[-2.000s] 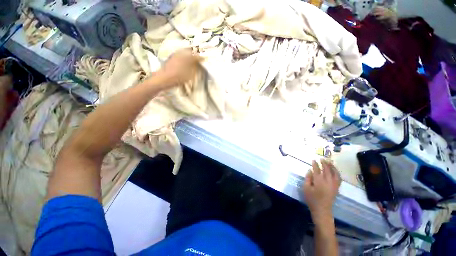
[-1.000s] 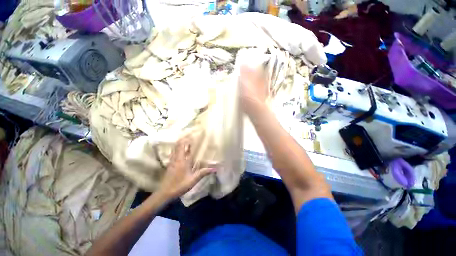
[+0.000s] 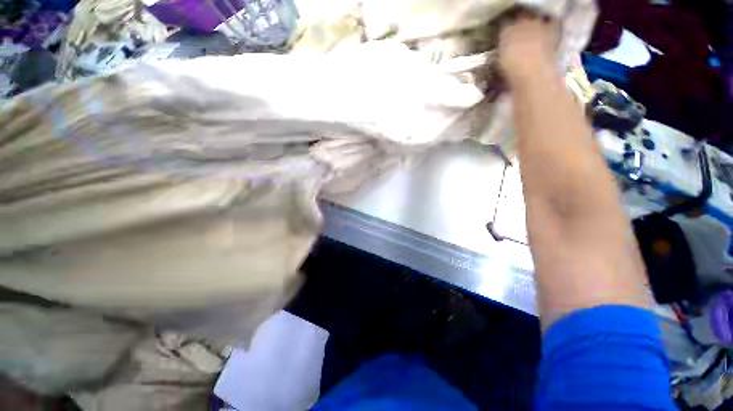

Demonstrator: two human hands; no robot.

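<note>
A large cream garment piece (image 3: 161, 233) is spread, blurred, from the left side across the table and hangs over its front edge. My right hand (image 3: 526, 50) is at the top, right of centre, blurred, with its fingers closed in the folds of the cream cloth heap (image 3: 434, 32). My right arm crosses over the table left of the sewing machine head. My left hand is not in view; the raised cloth covers the left side.
The white and blue sewing machine head (image 3: 671, 152) is at the right, with a black flat object (image 3: 665, 257) and a purple ring (image 3: 722, 317) beside it. The table's pale front edge (image 3: 418, 249) runs diagonally. A purple basket (image 3: 197, 12) is at the upper left. Dark red cloth (image 3: 683, 72) lies at the upper right.
The cream cloth has spread far to the left and now covers the grey machine part there. My right hand has moved up and right. My left hand has gone out of sight.
</note>
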